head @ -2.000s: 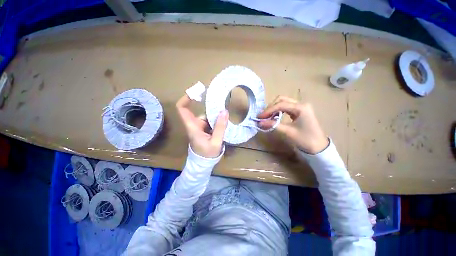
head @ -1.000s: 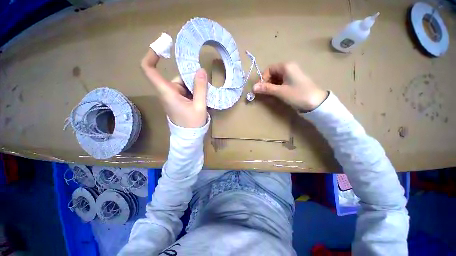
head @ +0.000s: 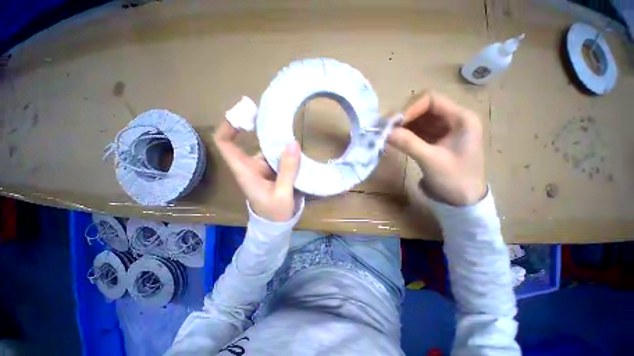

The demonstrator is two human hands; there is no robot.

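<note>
A white wrapped coil (head: pixel 276 90) is held up above the bench, its large centre hole facing me. My left hand (head: pixel 261 177) grips its lower left rim, thumb on the face. A small white finger wrap (head: pixel 242 113) sits on the left index fingertip. My right hand (head: pixel 445 142) is at the coil's right side, thumb and index finger pinching the lead wires (head: pixel 389 132), which are blurred and cross the coil's right edge. The exact shape of the wires cannot be told.
A coil stack (head: pixel 184 149) with looped wires stands at left. A glue bottle (head: pixel 489 64) lies at upper right, another coil (head: pixel 574 52) beyond it. A blue bin (head: pixel 213 257) with coils is at lower left, a small bin (head: pixel 553 271) below the bench at right.
The coil has turned to face me more fully and sits lower and further right in view. My right hand has come up beside it, and the wires now lie across its right edge.
</note>
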